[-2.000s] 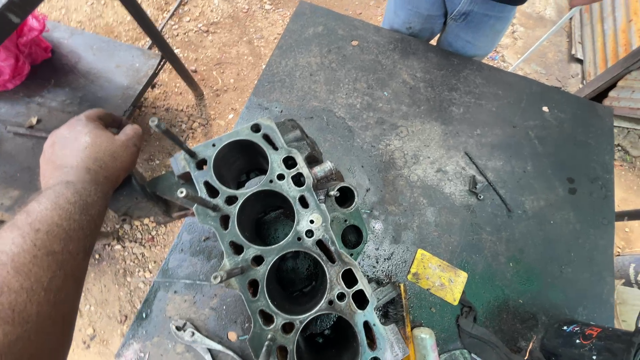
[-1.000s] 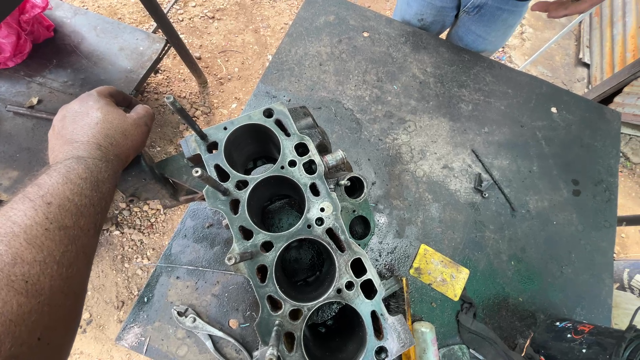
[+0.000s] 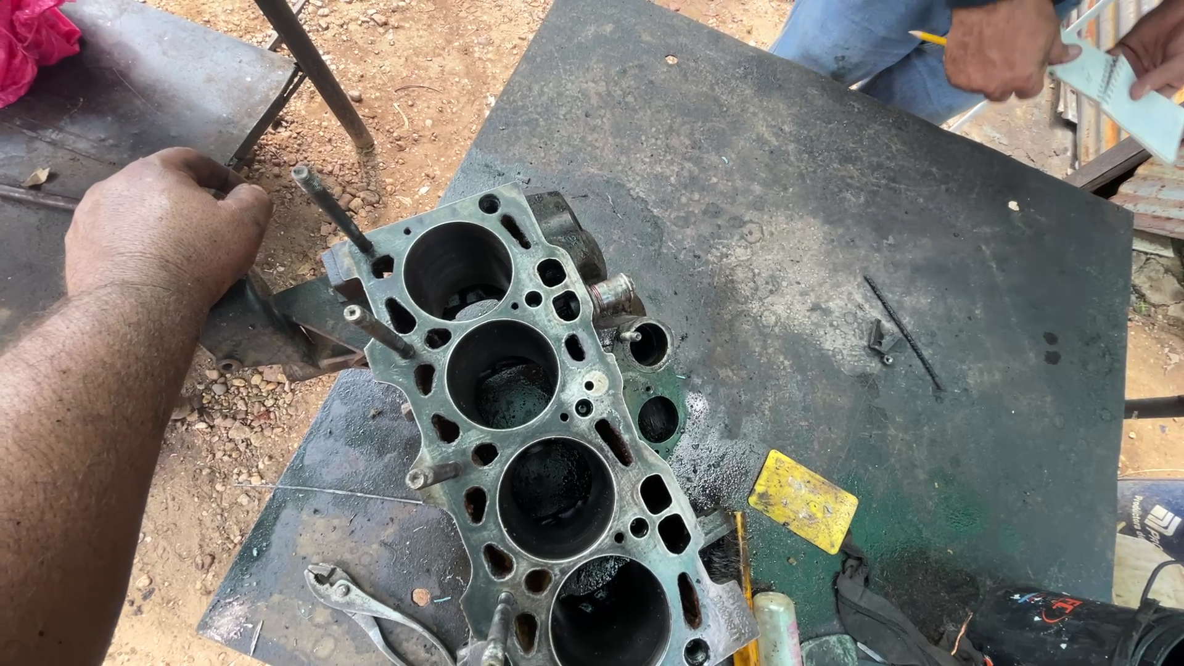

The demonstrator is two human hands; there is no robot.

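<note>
An engine block (image 3: 532,412) with several open cylinder bores lies on a dark table, bolts standing tilted along its left side. My left hand (image 3: 166,227) is at the left with its fingers curled by a metal bracket (image 3: 277,319) that extends from the block's upper left. What the fingers touch is hidden behind the hand. My right hand is out of view. Slip-joint pliers (image 3: 370,610) lie on the table left of the block. A yellow card (image 3: 803,500) lies to the block's right.
At the upper right, another person's hands (image 3: 1008,46) hold a spiral notepad (image 3: 1115,88) and a yellow pencil (image 3: 928,38). A thin black rod (image 3: 902,331) lies on the table. A black cylindrical container (image 3: 1054,624) lies lower right; a metal bench (image 3: 157,74) stands upper left.
The other person's hands and notepad have come into view at the upper right; one second ago only part of one hand showed there. My left hand stays beside the bracket.
</note>
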